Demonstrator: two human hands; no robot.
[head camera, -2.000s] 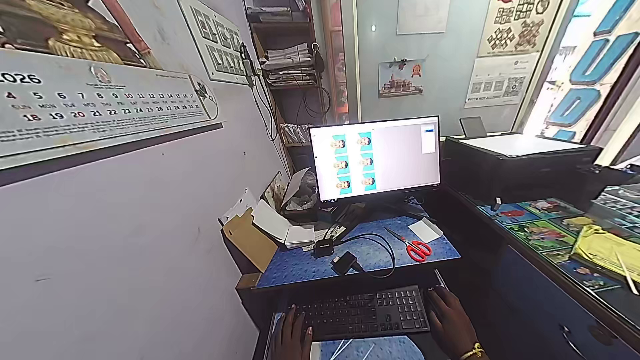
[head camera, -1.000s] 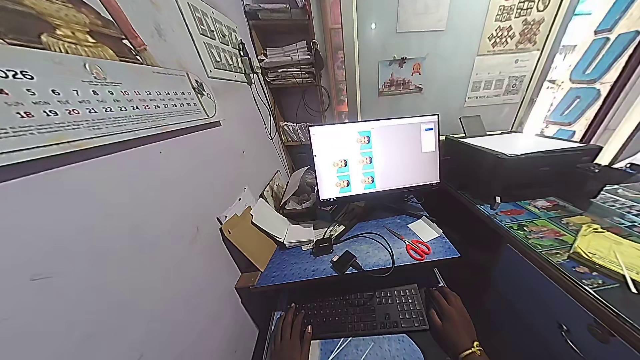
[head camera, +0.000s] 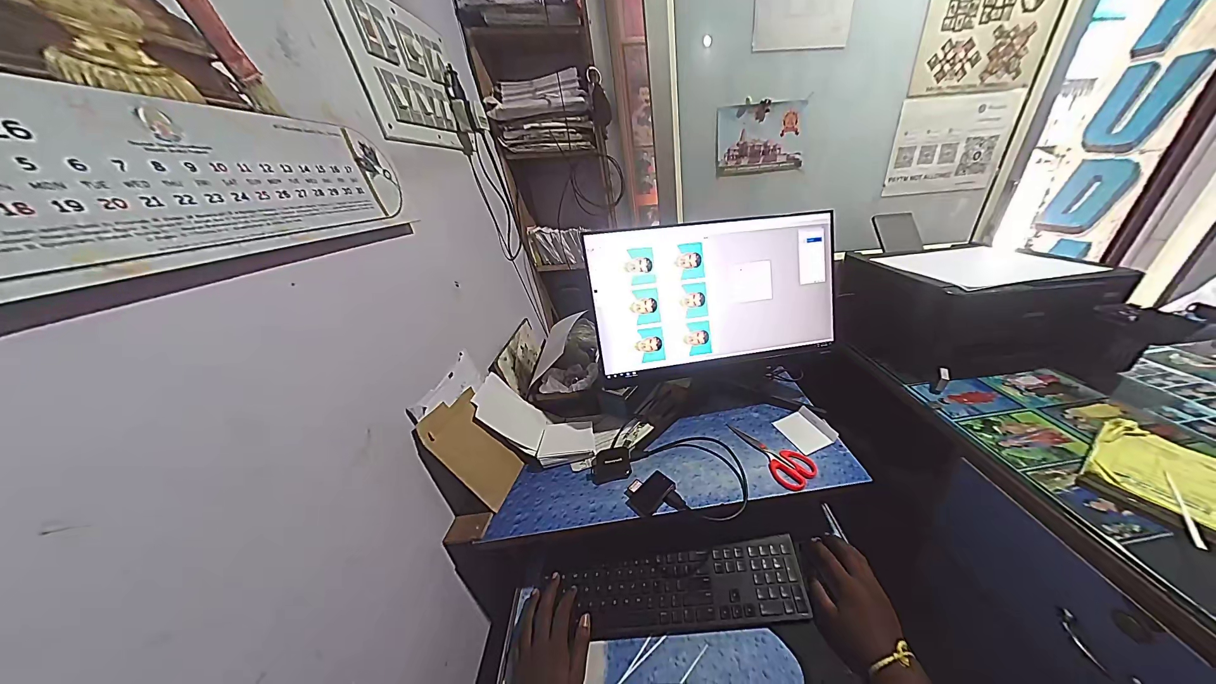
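A black keyboard (head camera: 689, 584) lies on the lower shelf of the desk. The fingers of my left hand (head camera: 551, 632) rest at its left end. My right hand (head camera: 850, 594) lies just past its right end, curled palm down, with a yellow band at the wrist; what is under the palm is hidden, so I cannot tell if it holds a mouse. Behind the keyboard a monitor (head camera: 760, 328) shows two columns of small portrait pictures on blue-green and a small pale box to their right. Red-handled scissors (head camera: 791, 469) and black cable adapters (head camera: 652, 494) lie on the blue desktop (head camera: 560, 506).
A black printer (head camera: 988, 318) with white paper on top stands at right, behind a counter with colourful prints (head camera: 1026, 437) and a yellow bag (head camera: 1149, 465). Papers and a brown envelope (head camera: 470, 451) lean at the desk's left side. A wall (head camera: 237, 475) borders the left.
On the monitor, the top-left portrait, absent one second ago, shows again, and a small pale box has appeared to the right of the portraits. Both hands stay in about the same places.
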